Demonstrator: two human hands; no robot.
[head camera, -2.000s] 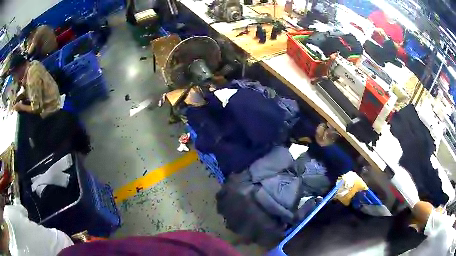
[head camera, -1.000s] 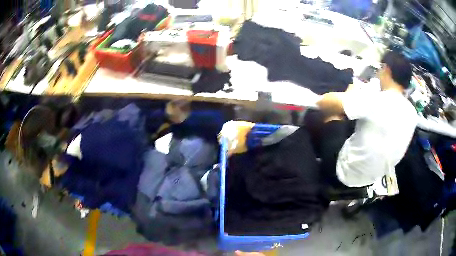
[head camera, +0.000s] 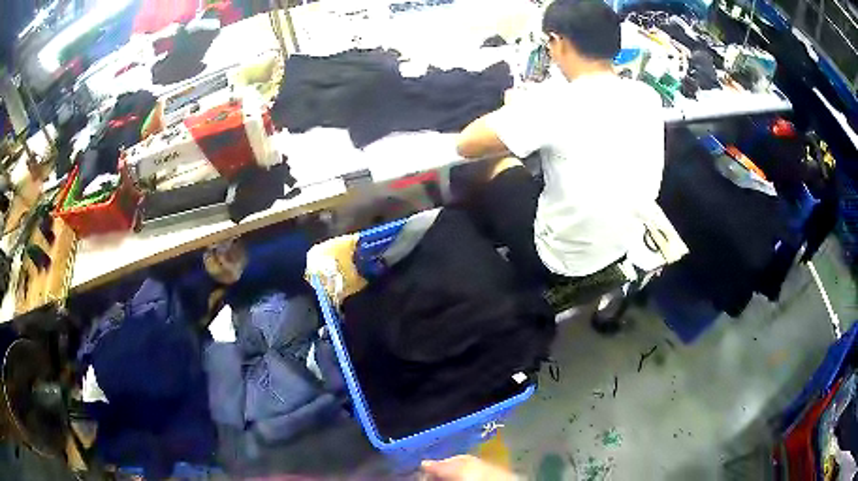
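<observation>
A blue plastic crate (head camera: 350, 376) stands on the floor in front of me, filled with black garment pieces (head camera: 442, 319). Light tan cloth lies over its back left corner. A bare hand, seemingly my right hand (head camera: 470, 469), shows only in part at the bottom edge, just below the crate's front rim. It is cut off, so its grip cannot be told. My left hand is not in view.
A person in a white top (head camera: 602, 169) sits right of the crate at a long white table (head camera: 376, 160). Black cloth (head camera: 386, 94) and a red basket (head camera: 99, 209) lie on it. Navy (head camera: 150, 385) and grey-blue bundles (head camera: 282, 376) are left; a fan (head camera: 33, 395) stands far left.
The view has turned right, from the aisle to the table and seated person. The crate now shows nearer the middle. More of the bare hand shows at the bottom edge.
</observation>
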